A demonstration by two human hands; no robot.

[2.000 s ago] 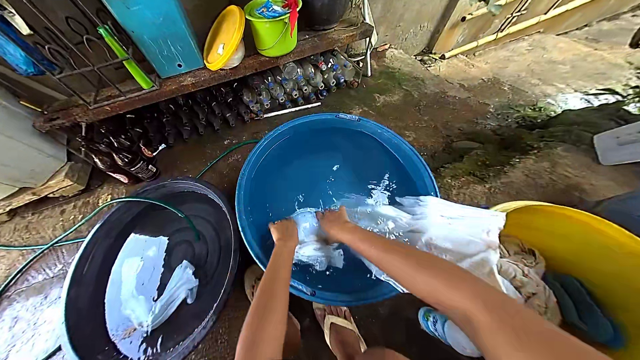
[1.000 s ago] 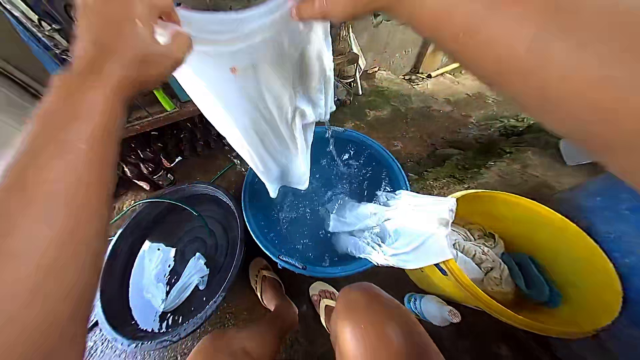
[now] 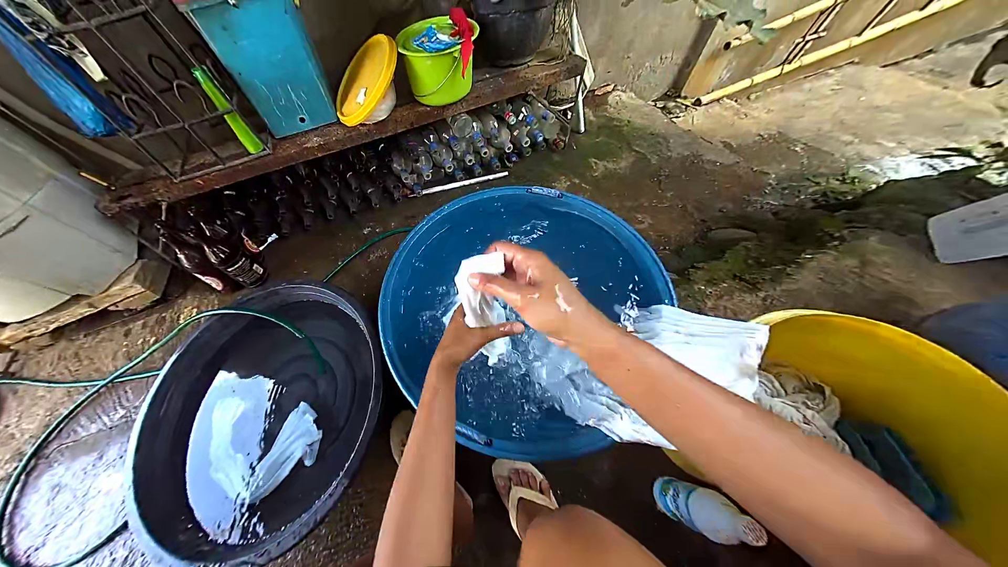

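Over a round blue basin (image 3: pixel 646 252) of water, my left hand (image 3: pixel 466 337) and my right hand (image 3: pixel 543 291) grip a bunched white wet cloth (image 3: pixel 482 287). The left is below, the right above. The lower part of this cloth reaches the water. Another white garment (image 3: pixel 701 346) lies partly in the water and hangs over the basin's right rim, up to the yellow tub (image 3: pixel 890 339). Beige and dark cloths (image 3: pixel 890 457) lie in the yellow tub. At the left, a black basin (image 3: pixel 346 378) holds white cloth (image 3: pixel 287 453) in water.
A green hose (image 3: pixel 102 382) runs into the black basin. Behind stands a low wooden shelf (image 3: pixel 307 150) with a lime green bucket (image 3: pixel 441 71); plastic bottles (image 3: pixel 472 142) and dark glass bottles (image 3: pixel 228 256) lie beneath. A white and blue bottle (image 3: pixel 705 510) lies near my feet.
One second ago my hands held a white garment spread and raised above the blue basin, with water running off it. Now they are lower, close together, with the cloth bunched between them.
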